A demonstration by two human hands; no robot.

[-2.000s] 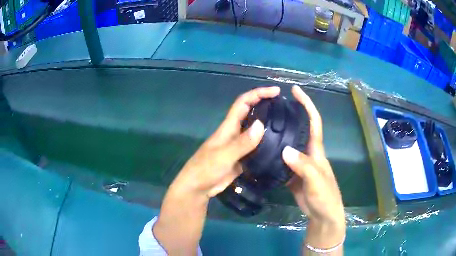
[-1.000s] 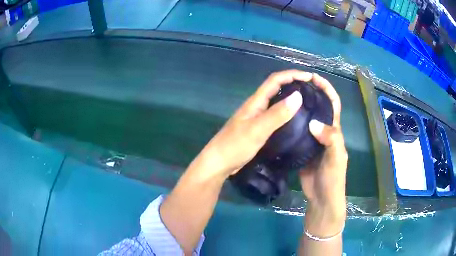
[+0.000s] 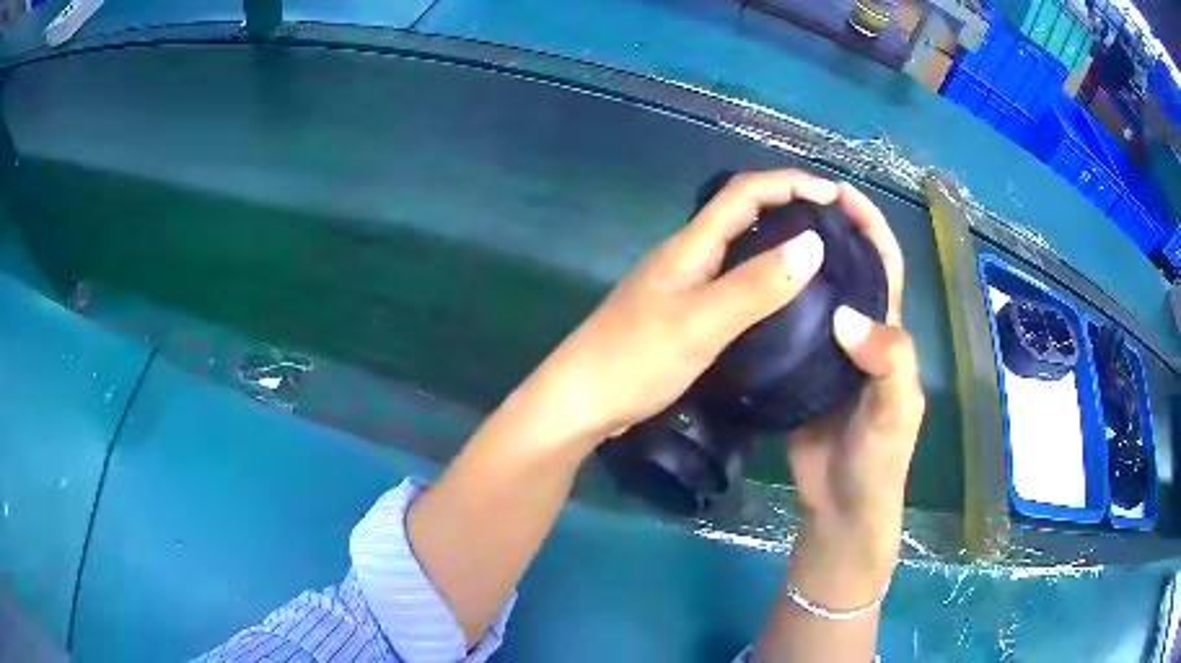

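Black headphones (image 3: 793, 339) are held above the green belt, right of the picture's middle. One round ear cup sits between my two hands, and another black part (image 3: 667, 469) hangs below my left wrist. My left hand (image 3: 674, 317) grips the cup from the left, thumb on its face, fingers over the top. My right hand (image 3: 861, 402) grips it from the right, thumb on its face, fingers around the far edge. The cup's underside is hidden.
The green conveyor belt (image 3: 324, 220) runs between teal ledges. A yellow stop bar (image 3: 969, 376) crosses it at the right. Beyond it stand two blue trays, one (image 3: 1096, 447) holding a black item on a white liner (image 3: 1044, 440). Blue bins (image 3: 1010, 71) stand at the far right.
My hands and the headphones have moved right in the picture, with both hands still gripping the cup. The camera view has tilted and shifted down a little.
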